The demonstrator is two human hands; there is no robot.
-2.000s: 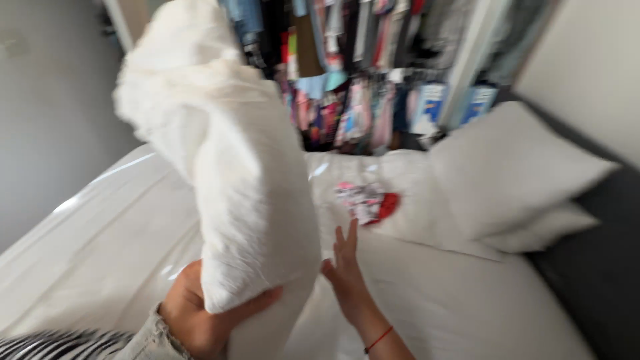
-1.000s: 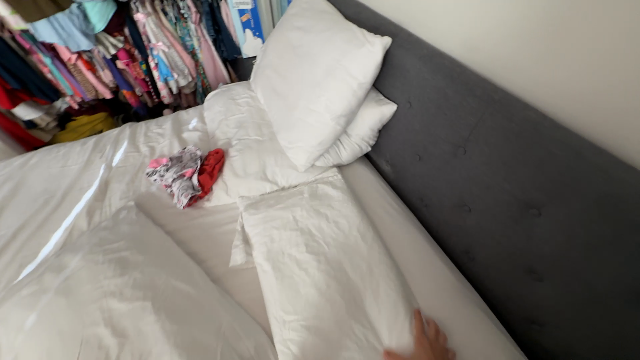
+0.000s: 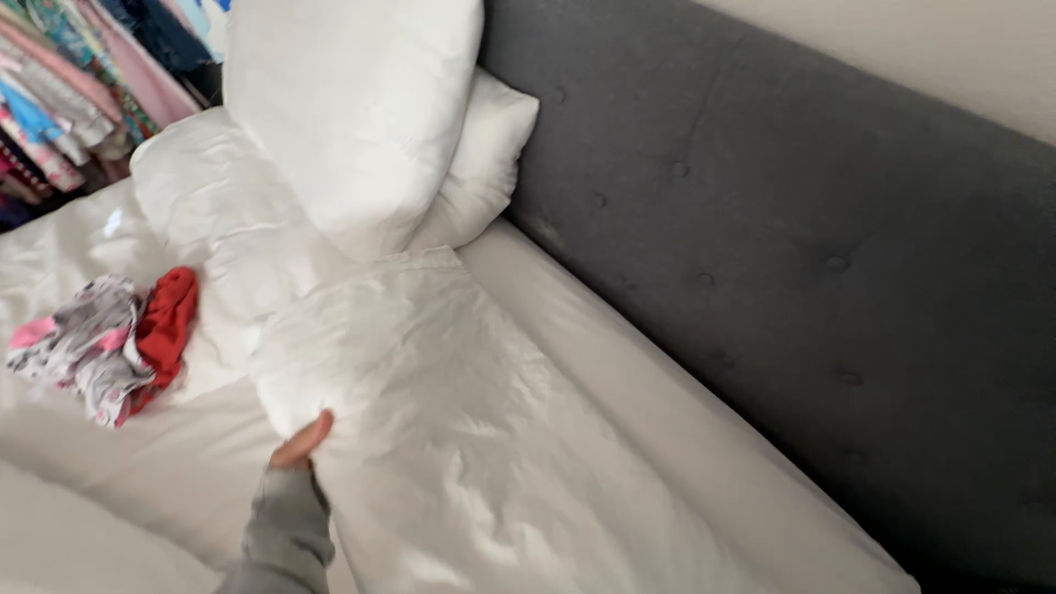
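My left hand [image 3: 303, 443], in a grey sleeve, is at the left edge of a long white pillow [image 3: 462, 429] that lies on the bed. One digit points up along the pillow's side; the other fingers are hidden, so whether they grip the pillow cannot be told. My right hand is out of view. Beyond this pillow, another white pillow [image 3: 355, 107] leans over a further one [image 3: 491, 157] by the headboard. A crumpled red cloth [image 3: 167, 322] and a grey, pink and white patterned cloth [image 3: 99, 346] lie to the left of my hand.
A dark grey buttoned, upholstered headboard [image 3: 784, 272] runs along the right side. The pale bed sheet [image 3: 610, 363] shows between it and the long pillow. Hanging clothes [image 3: 74, 82] fill the upper left. White bedding [image 3: 74, 536] bulges at the lower left.
The white pillow held up in my left hand two seconds ago is no longer raised. The hand seen at the long pillow's lower right one second ago is out of view; my left hand has come in.
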